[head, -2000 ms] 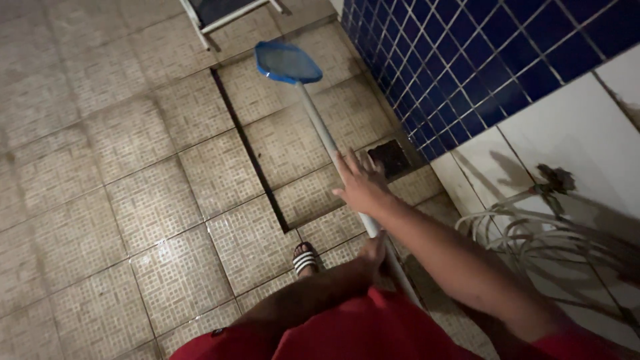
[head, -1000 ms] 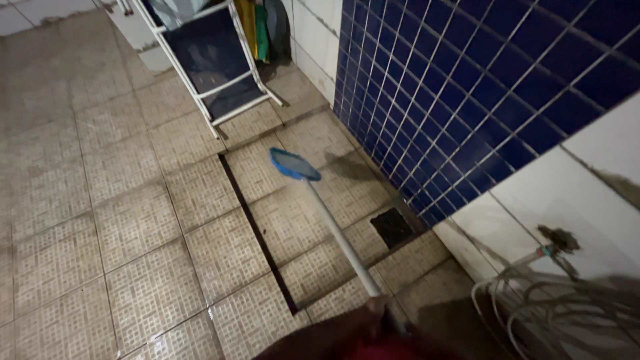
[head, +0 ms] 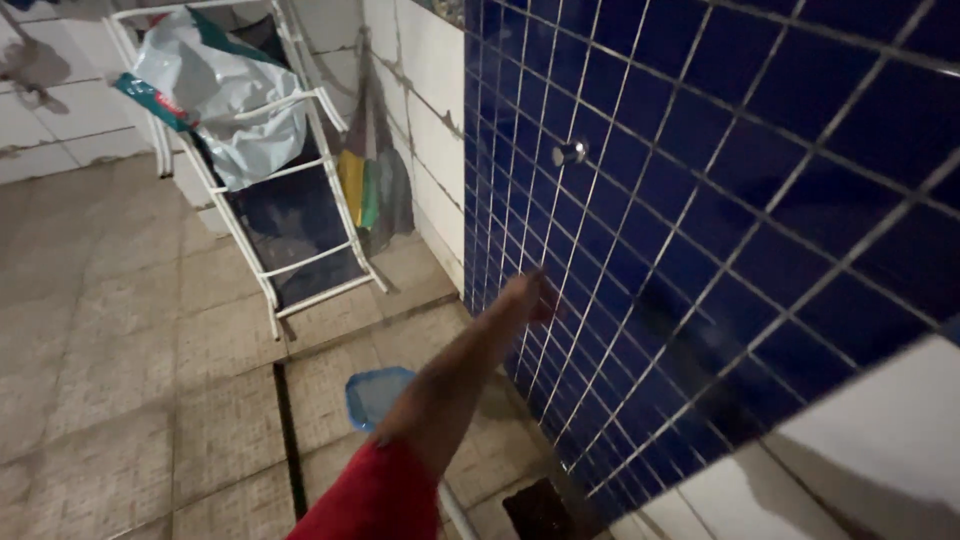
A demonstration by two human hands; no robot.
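My left hand, at the end of a bare forearm and a red sleeve, reaches out in front of the blue tiled wall. It is blurred, so its finger shape and any contact with the wall cannot be told. No held object shows in it. Below the wrist lies the blue-rimmed flat skimmer net, over the floor and partly covered by my forearm. Its pale pole comes out below the sleeve and leaves the frame at the bottom. My right hand is out of view. A round chrome valve knob sticks out of the wall above my hand.
A white-framed folding lounger leans at the upper left, with a crumpled plastic bag on it. Yellow and green cloths hang behind. A dark drain opening and a dark slot mark the tiled floor.
The view has swung up toward the wall and lounger. Two seconds ago both hands were at the pole; now my left arm stretches out toward the blue wall, away from the pole.
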